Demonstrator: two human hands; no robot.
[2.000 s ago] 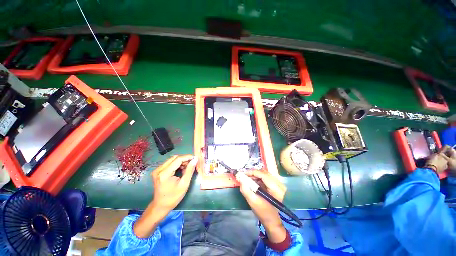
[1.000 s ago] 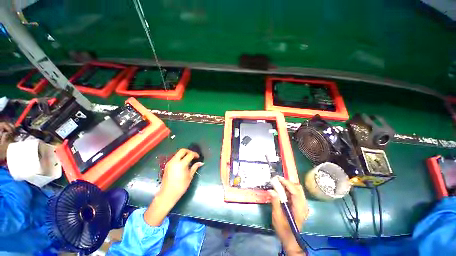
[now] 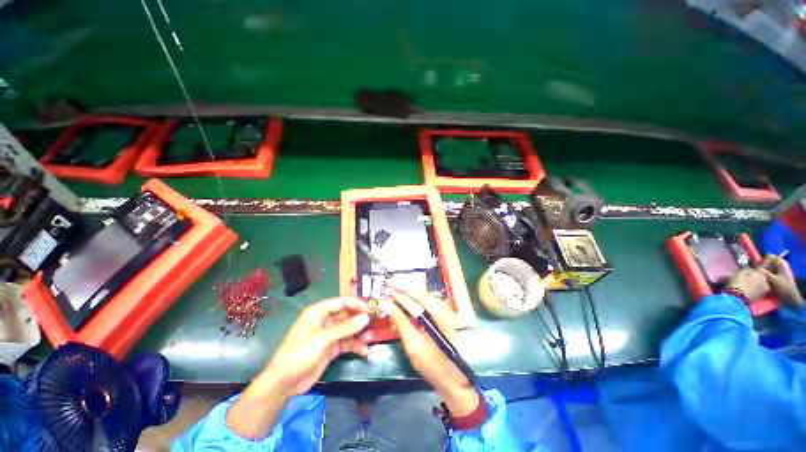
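Observation:
The open tablet (image 3: 398, 238) lies in its orange-red foam tray (image 3: 350, 221), with a silver-grey battery and a small black piece on it. My right hand (image 3: 420, 340) is shut on the soldering iron (image 3: 433, 328), its front end over the tablet's near end. My left hand (image 3: 309, 346) is at the tray's near left corner, fingertips close together beside the iron's front end. Whether they pinch a small part is too blurred to tell. The hands partly hide the near edge. The red-wired parts (image 3: 243, 298) lie in a loose pile to the left, beside a black block (image 3: 293, 274).
A whitish tub (image 3: 510, 288), small fume fan (image 3: 486, 231) and iron stand (image 3: 579, 250) stand right of the tray. Another tablet in a tray (image 3: 115, 265) lies left, above a desk fan (image 3: 84, 397). More trays lie behind. Another person's hands (image 3: 764, 281) are at far right. A thin strand hangs upper left.
My left hand has moved from the red pile and black block to the tablet's near end. My right hand still holds the iron, now closer to my left. The camera view has shifted.

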